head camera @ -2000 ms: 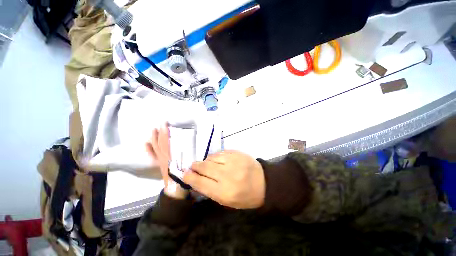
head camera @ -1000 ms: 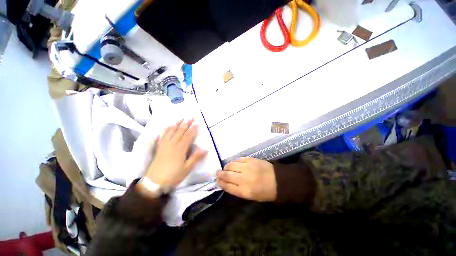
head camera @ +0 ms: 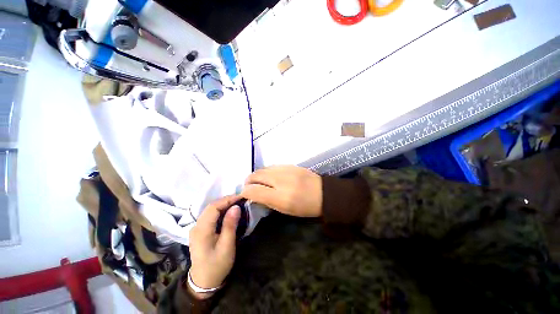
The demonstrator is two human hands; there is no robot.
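A white lining fabric [head camera: 184,162] lies in soft folds on the machine table, its dark-edged right side running from the presser foot [head camera: 210,84] towards me. My right hand [head camera: 283,191] grips this edge at the table's front. My left hand [head camera: 215,240] holds a dark part of the fabric between thumb and fingers, just left of and below my right hand. The fingertips of both hands are close together. The part of the fabric under my right fingers is hidden.
The sewing machine head [head camera: 144,46] is at upper left. Red and orange scissor handles [head camera: 348,11] are cut off at the top. Brown scraps [head camera: 353,129] lie on the table. A ruler strip [head camera: 430,119] follows the front edge. A blue bin [head camera: 466,159] is below right. Khaki pieces [head camera: 110,211] hang at left.
My left hand has moved from flat on the lining to the front edge and taken hold of the dark part. My right hand has moved slightly left and up. The camera view has shifted.
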